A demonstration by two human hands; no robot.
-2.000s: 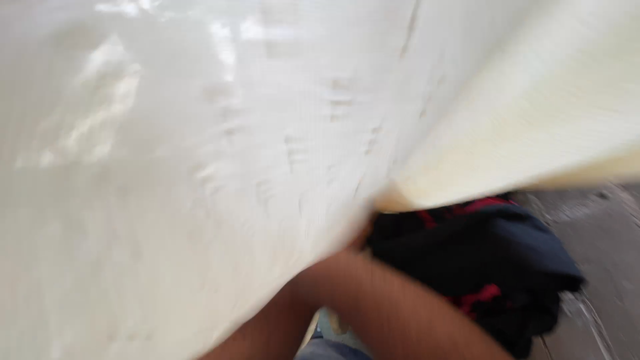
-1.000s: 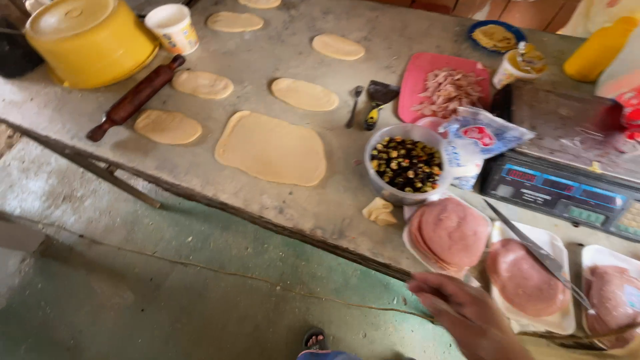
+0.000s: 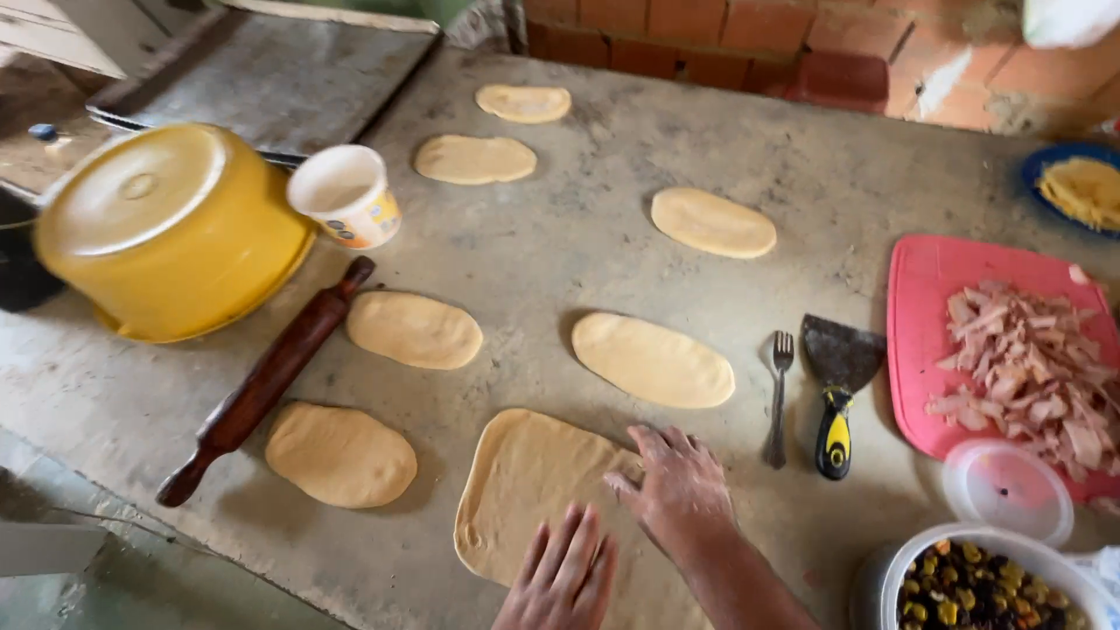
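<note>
A large flat sheet of dough (image 3: 534, 490) with rounded corners lies on the worktop. My left hand (image 3: 564, 569) is over its lower part, fingers extended and empty. My right hand (image 3: 678, 481) touches its upper right edge, fingers slightly spread, holding no object. Several smaller dough ovals lie around, among them one above my right hand (image 3: 652, 359) and one at the left (image 3: 341, 455). A dark wooden rolling pin (image 3: 267, 385) rests diagonally beside the left ovals. To the right of my hands lie a fork (image 3: 779, 398) and a putty knife (image 3: 838, 394) with a black and yellow handle.
An upturned yellow pot (image 3: 175, 232) and a white plastic cup (image 3: 344, 195) stand left, before metal baking trays (image 3: 262, 79). At right are a pink cutting board (image 3: 914, 350) with shredded ham, a plastic tub of chopped olives (image 3: 976, 582), its lid (image 3: 1006, 490) and a blue plate (image 3: 1037, 188).
The view has swung to the dough from the pale sheet two seconds ago, then the ham trays. Both my hands are now at the large dough sheet; one second ago one hand was near the sliced ham.
</note>
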